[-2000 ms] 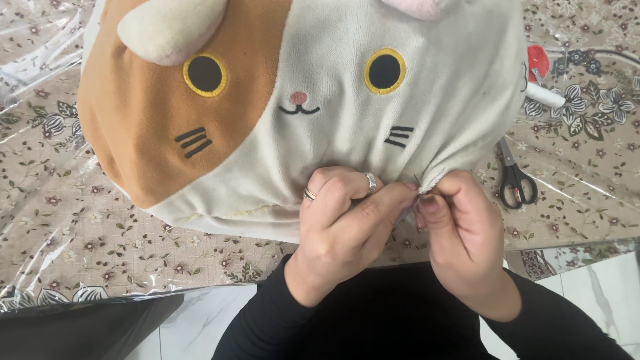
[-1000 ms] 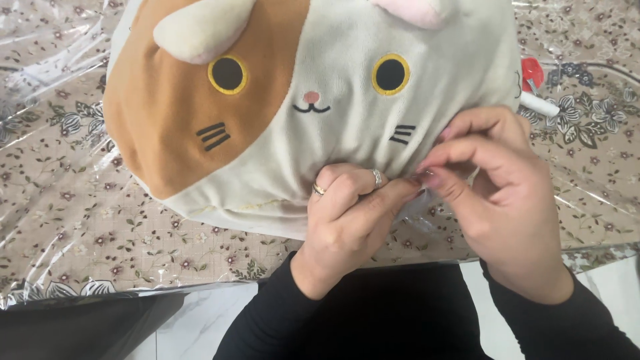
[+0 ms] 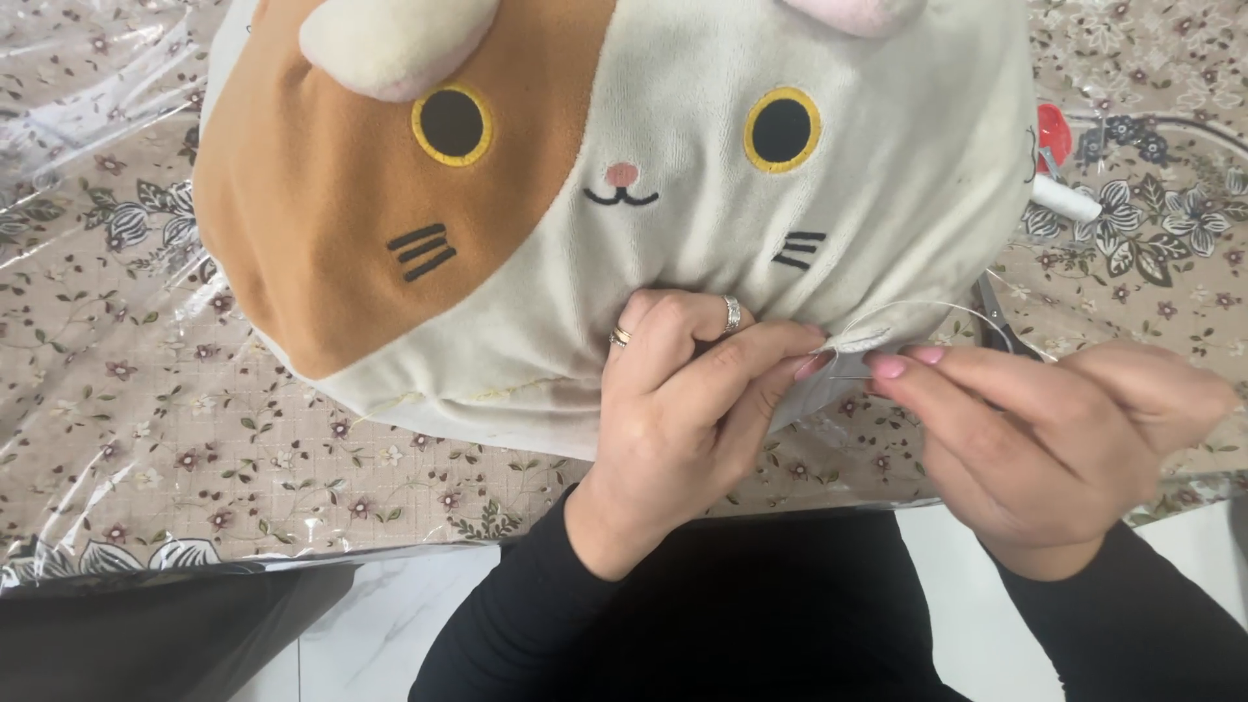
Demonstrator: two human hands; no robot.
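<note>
A large plush cat cushion (image 3: 682, 244), white with an orange patch, lies face up on the table. At its lower seam my left hand (image 3: 682, 409), with rings on it, pinches the white fabric between thumb and forefinger. Just right of that pinch, my right hand (image 3: 1033, 439) grips a thin sewing needle (image 3: 850, 377) between thumb and fingertips, its tip pointing left toward the seam. A pale thread (image 3: 916, 303) arcs from the seam over to the right hand. Yellowish stitching (image 3: 517, 390) shows along the seam to the left.
Dark-handled scissors (image 3: 996, 317) lie right of the cushion, partly behind my right hand. A white thread spool (image 3: 1066, 199) and a red object (image 3: 1053, 136) are beside the cushion's right edge. A floral tablecloth (image 3: 244, 458) under clear plastic covers the table, whose front edge runs below my hands.
My right hand has moved right and down from the seam, and the needle and a loop of thread now show. My left hand keeps its pinch on the fabric.
</note>
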